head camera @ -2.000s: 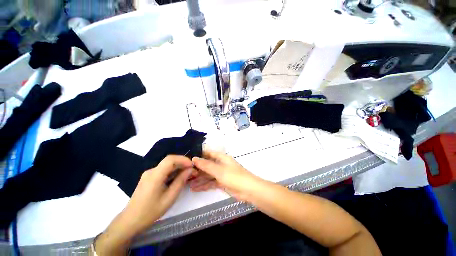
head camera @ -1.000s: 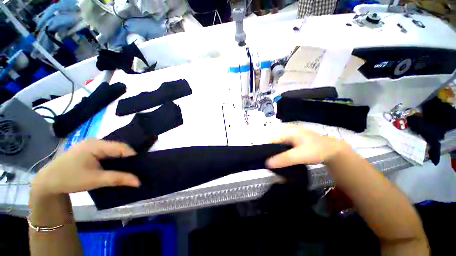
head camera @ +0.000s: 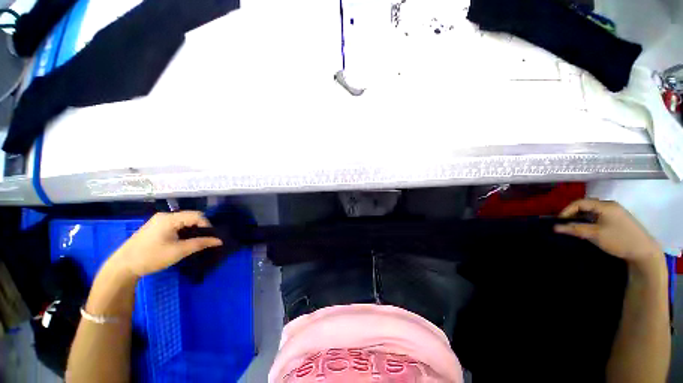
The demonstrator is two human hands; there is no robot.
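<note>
A long black fabric strip [head camera: 359, 236] is stretched level over my lap, below the table's front edge. My left hand [head camera: 166, 243] holds its left end between thumb and fingers, with some cloth hanging under it. My right hand [head camera: 606, 228] holds its right end in a pinch. A large dark cloth mass [head camera: 539, 314] lies or hangs under the right part of the strip; where one ends and the other begins is hard to tell.
Black cut pieces [head camera: 127, 60] lie on the white table [head camera: 299, 135] at left. A flat black piece [head camera: 558, 41] and white fabric [head camera: 663, 112] lie at right. A measuring strip [head camera: 374, 173] runs along the edge. A blue crate [head camera: 206, 322] stands below left; something red [head camera: 532, 200] shows under the table.
The view has tilted down to my lap. My hands have moved off the tabletop and farther apart, and the black strip is now stretched long between them below the table edge.
</note>
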